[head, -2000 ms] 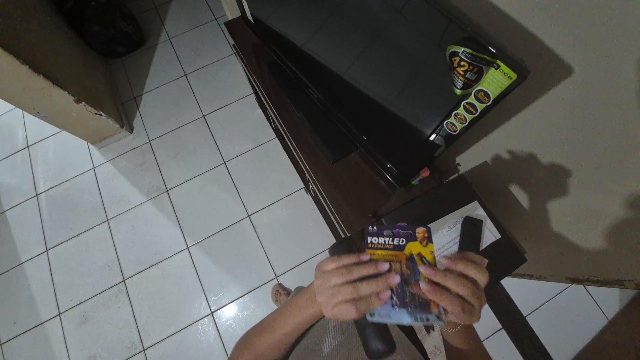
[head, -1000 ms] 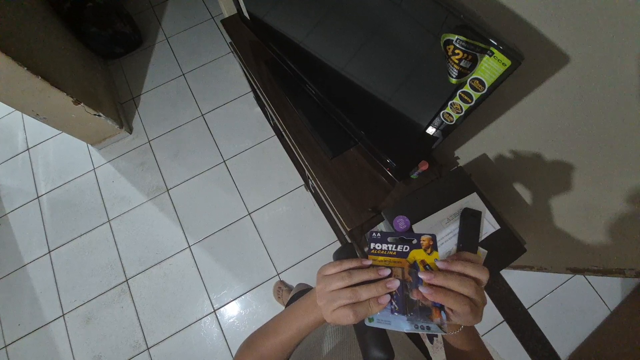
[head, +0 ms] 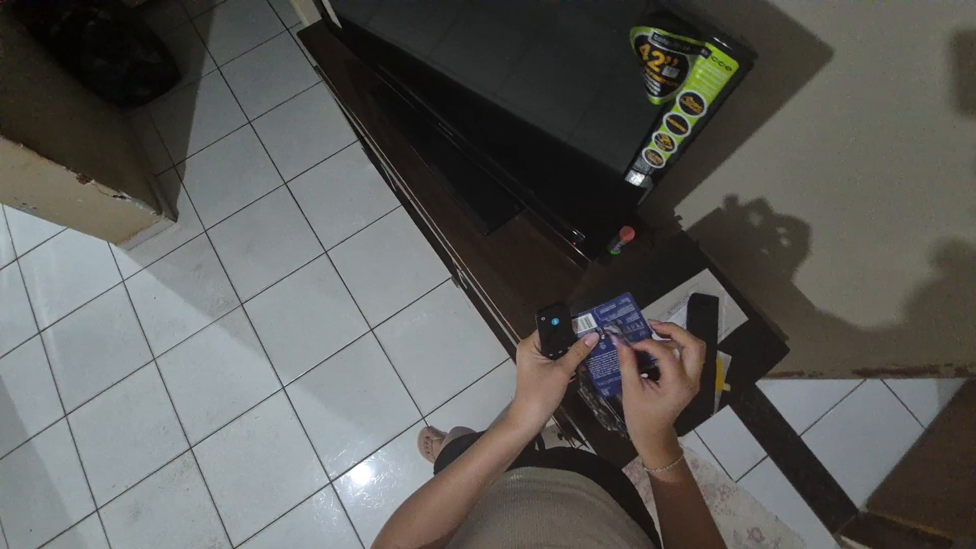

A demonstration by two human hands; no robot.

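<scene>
My left hand (head: 550, 377) holds a black remote control (head: 556, 331) upright, and its thumb presses on the left edge of a battery blister card (head: 608, 347). The card's blue printed back, with a barcode, faces up. My right hand (head: 665, 370) pinches the card near its middle with thumb and fingertips; the spot under the fingers looks torn or lifted, though it is too small to tell. Beyond the card, on the dark cabinet, a long black object (head: 701, 320) lies over white papers (head: 732, 305).
A flat-screen television (head: 526, 84) with a green-and-black sticker stands on the dark wooden cabinet (head: 496, 259). A small red-capped tube (head: 621, 240) is beside it. A wall edge (head: 84, 191) and a dark bag (head: 114, 57) are at upper left, over white floor tiles.
The card has been turned from its yellow picture front to its blue back. My hands have moved apart on it, and a remote now shows in my left hand.
</scene>
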